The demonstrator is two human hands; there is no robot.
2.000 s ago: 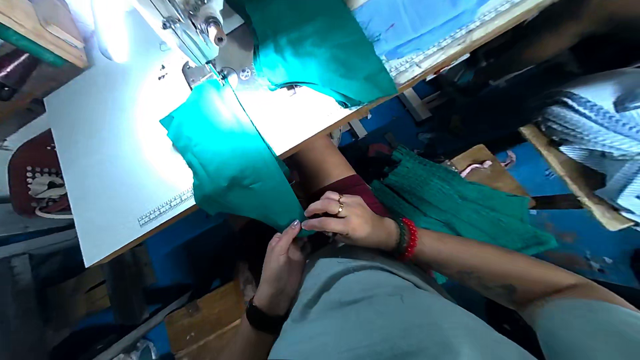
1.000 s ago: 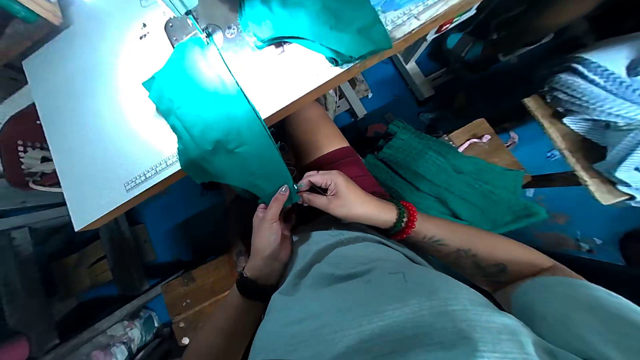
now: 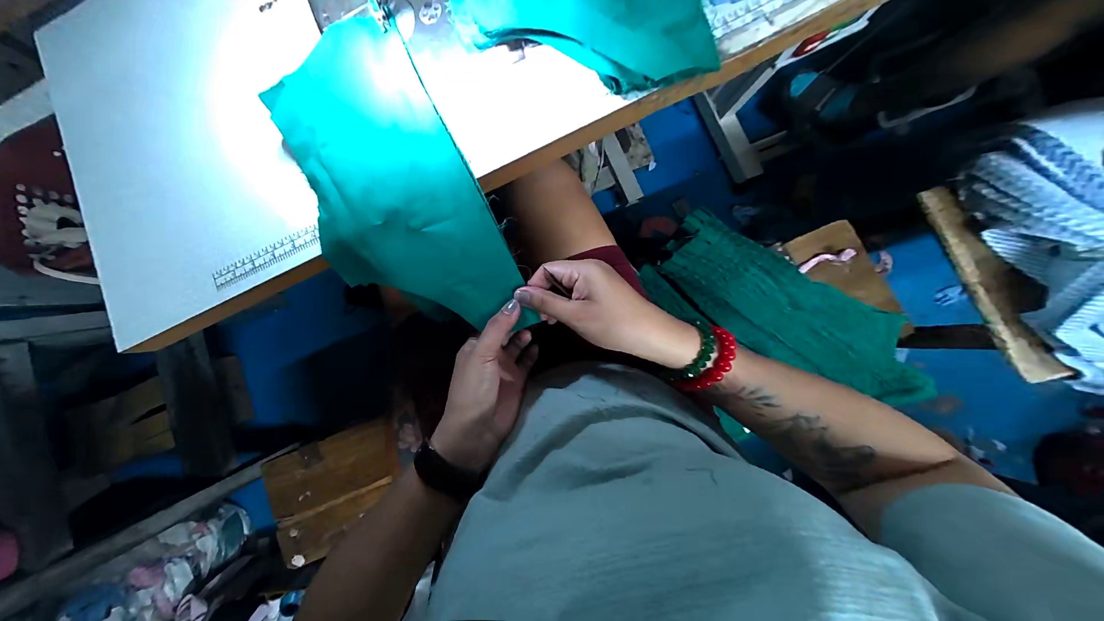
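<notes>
A teal fabric piece (image 3: 405, 181) drapes from the needle area of a sewing machine (image 3: 379, 10) over the front edge of the white table. Its lower corner is pinched by my left hand (image 3: 492, 371), thumb on top. My right hand (image 3: 595, 306) grips the same corner along the dark-edged side, its fingertips touching the left thumb. Whether a small tool is between the right fingers cannot be told. Another teal fabric piece (image 3: 604, 34) lies on the table, right of the machine, and only the machine's base shows.
The white table (image 3: 172, 147) has a wooden edge and a printed ruler (image 3: 266, 256). Dark green gathered fabric (image 3: 776, 302) hangs low at the right, near a wooden board (image 3: 992, 285) and grey-white cloth (image 3: 1048, 224). A wooden box (image 3: 332, 483) stands below left.
Both hands stay at the fabric's lower corner; the right fingers have curled in more closely. The view has shifted, so less of the sewing machine shows.
</notes>
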